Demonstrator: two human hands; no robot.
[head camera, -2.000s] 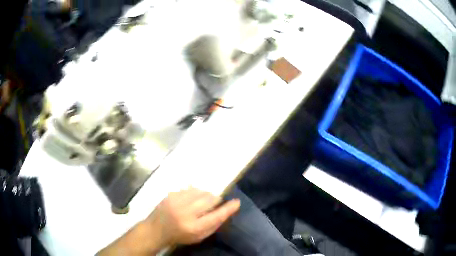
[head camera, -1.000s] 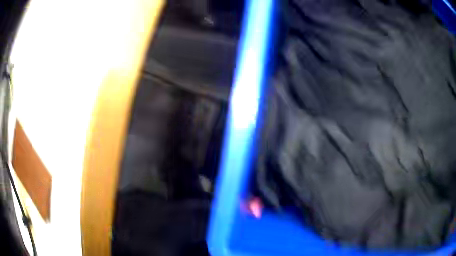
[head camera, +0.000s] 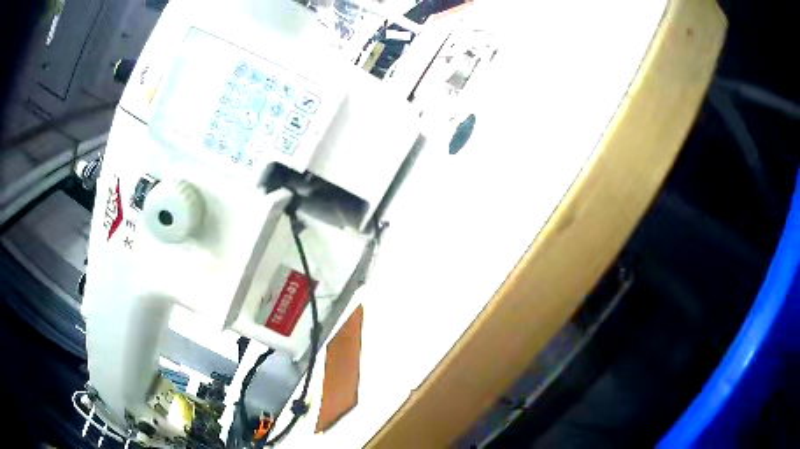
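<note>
The white sewing machine fills the left and middle of the view, tilted, with its keypad at the upper left and a round white knob below it. A black cord hangs down past a red label. A brown tab lies on the white table beside the machine. The needle area is small and partly cut off at the lower left, with an orange-red spot near it. Neither of my hands is in view.
The table's curved wooden edge runs from upper right to bottom centre. A blue crate's rim shows at the lower right, beyond a dark gap. A dark oval is on the tabletop behind the machine.
The view has swung from the blue crate of black fabric back to the machine, now seen closer. The hand seen two seconds ago at the table edge is out of view.
</note>
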